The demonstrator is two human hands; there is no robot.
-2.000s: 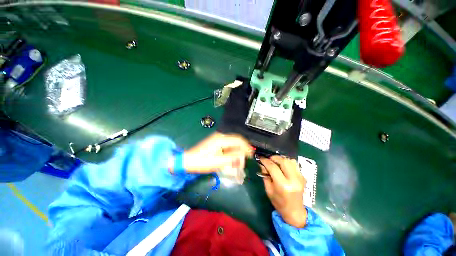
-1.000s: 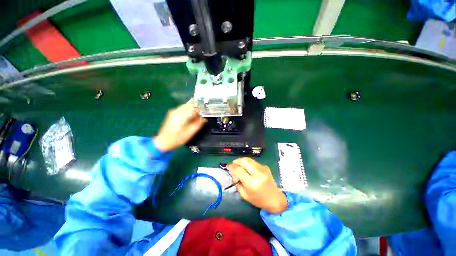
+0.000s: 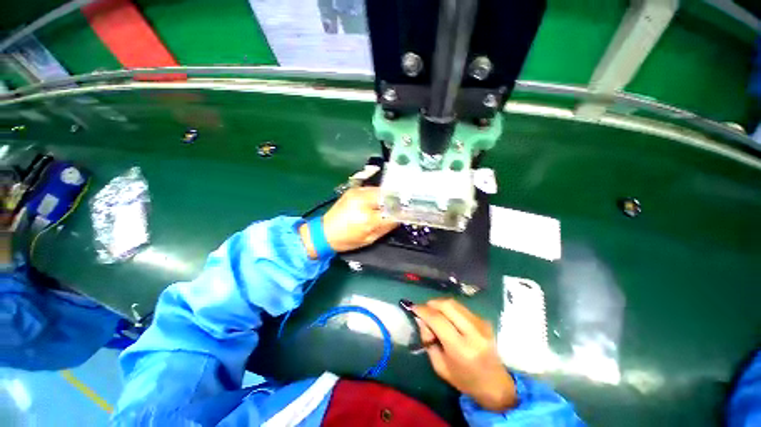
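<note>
The press (image 3: 435, 100) stands in front of me with its pale green plate (image 3: 484, 138) and clear block (image 3: 427, 196) above the black base (image 3: 459, 254). A small shiny part, perhaps a round module (image 3: 417, 235), sits in the nest just below the block. My left hand (image 3: 357, 221) reaches in from the left; its fingertips are hidden at the block and nest, so its grip cannot be told. My right hand (image 3: 461, 344) is in front of the base, with a small dark part (image 3: 406, 305) at its fingertips. A thin tool end, possibly tweezers (image 3: 420, 350), shows below the fingers.
A white pad (image 3: 380, 317) and blue coiled cord (image 3: 385, 338) lie before the base. White sheets (image 3: 524, 232) (image 3: 522, 321) and clear plastic (image 3: 591, 304) lie right. Round modules (image 3: 266, 149) (image 3: 631, 207) are spaced along the green surface. A clear bag (image 3: 122, 215) lies left.
The left hand has moved from in front of the base to the left side of the nest. The right hand has moved back off the base's front edge. The view has shifted.
</note>
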